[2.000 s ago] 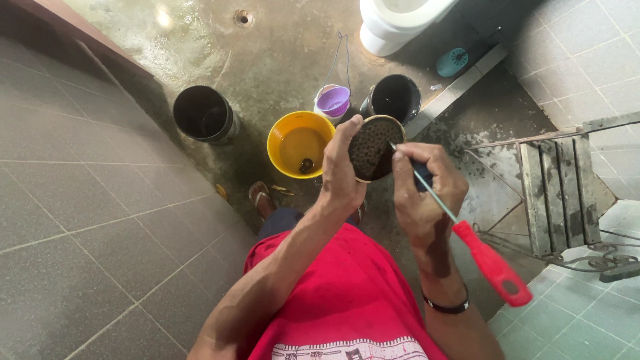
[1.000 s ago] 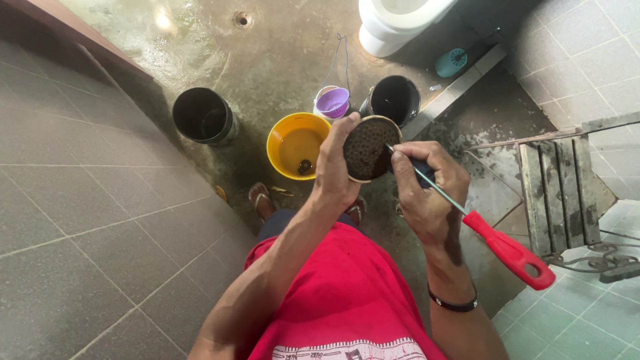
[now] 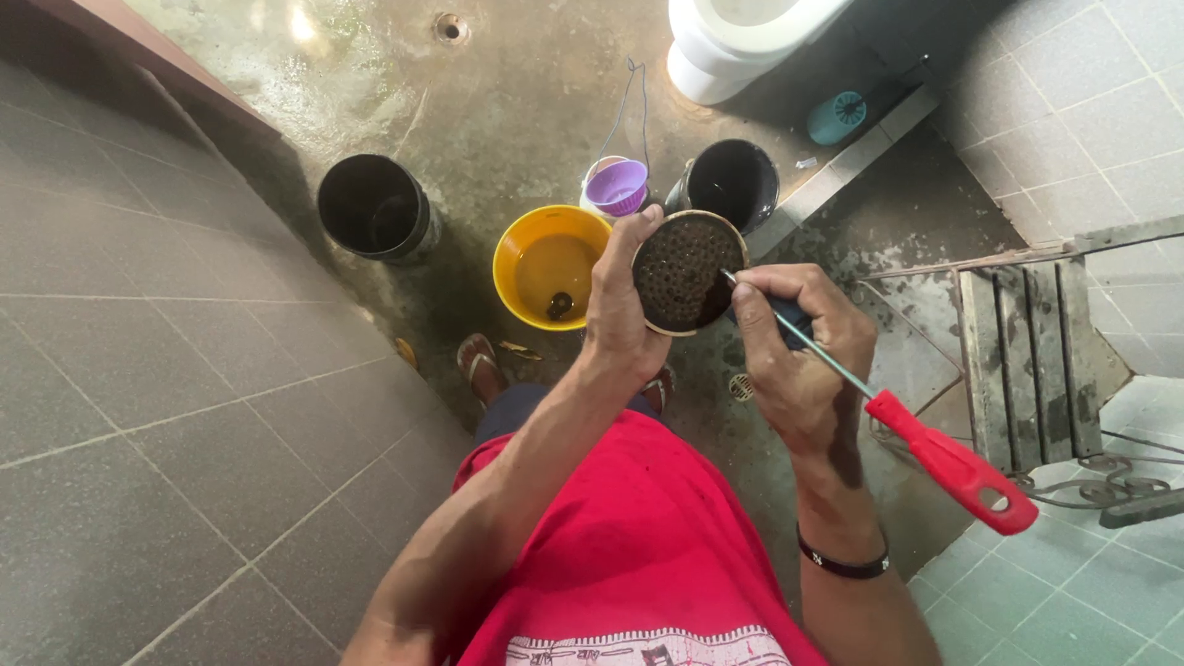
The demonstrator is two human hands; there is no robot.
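Observation:
My left hand (image 3: 629, 301) grips a round, dark part (image 3: 686, 268) with a pale rim by its left side; its face is covered in small pits or holes. In my right hand (image 3: 805, 342) is a screwdriver (image 3: 953, 462) with a red handle, held near the tip of its metal shaft. The tip touches or is very close to the right side of the dark face. Something dark blue (image 3: 786, 319) shows behind my right fingers; I cannot tell what it is.
A yellow basin (image 3: 523, 305) holds liquid and a small dark ring (image 3: 560, 305). Around it stand a black bucket (image 3: 375, 208), another dark bucket (image 3: 731, 185) and a purple basket (image 3: 617, 188). A white toilet (image 3: 708, 69), a low tiled curb (image 3: 842, 162) and a slatted wooden seat (image 3: 1027, 370) are also there.
The screwdriver's handle has swung a little, and its tip has shifted slightly on the dark face. Both hands keep their hold.

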